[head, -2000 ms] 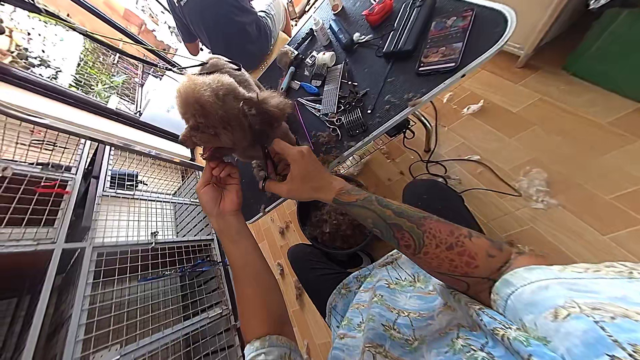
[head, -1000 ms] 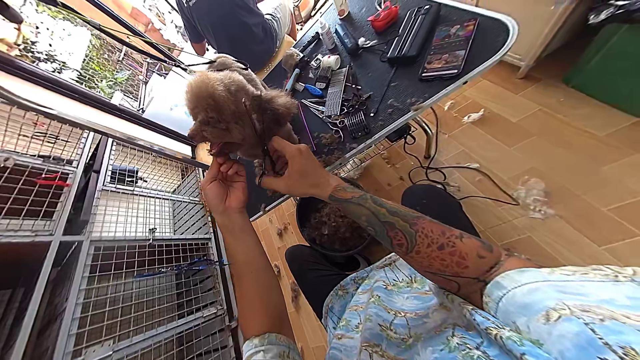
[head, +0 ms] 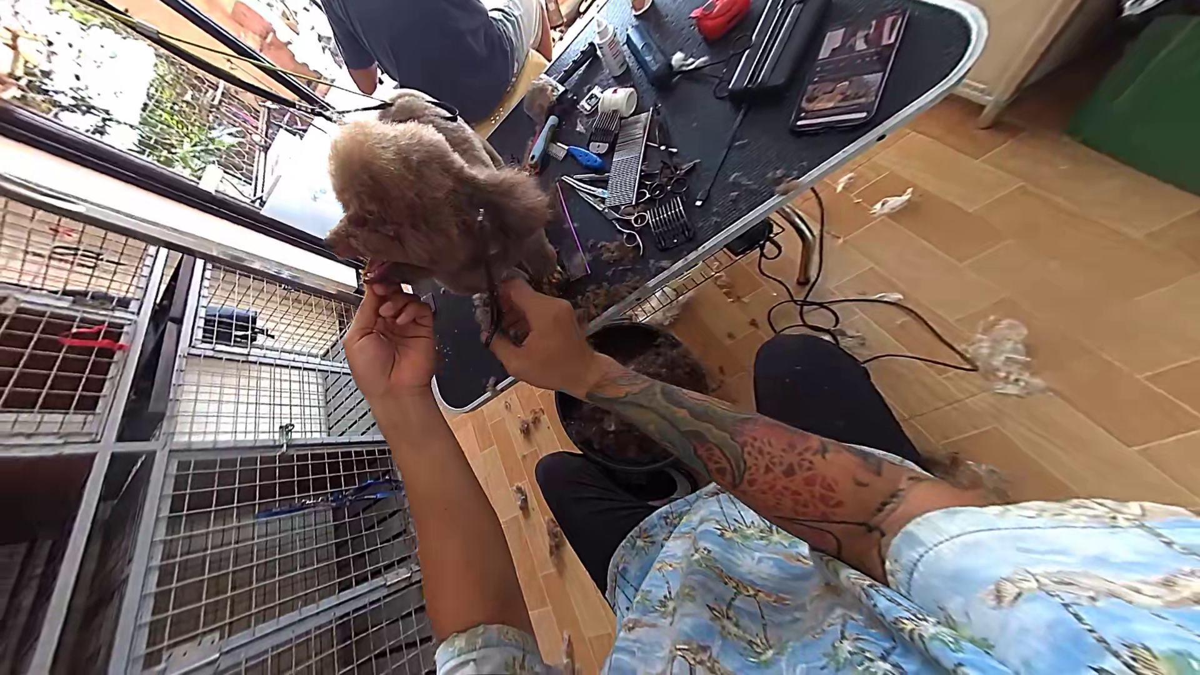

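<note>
A fluffy brown dog (head: 422, 202) stands on the black grooming table (head: 750, 159), its head turned to the left. My left hand (head: 392, 347) is raised under its muzzle, thumb and fingertips pinched together at the chin. Just below the dog's ear, my right hand (head: 544, 337) is closed around dark grooming scissors (head: 489, 281), whose blades point up along the side of the head. To the right of the dog lie a steel comb (head: 628, 159), several scissors, a black clipper guard comb (head: 669, 222) and a blue-handled brush (head: 543, 142).
A phone (head: 848, 70), a black case (head: 778, 47) and a red object (head: 720, 17) lie farther back. A bin of hair (head: 633, 422) stands between my knees. Wire cages (head: 281, 534) line the left. A seated person (head: 422, 56) is beyond the table. A cable (head: 825, 305) loops on the floor.
The dog's mouth looked open one second ago and looks more closed now. Both hands stay at its head, the right with the scissors.
</note>
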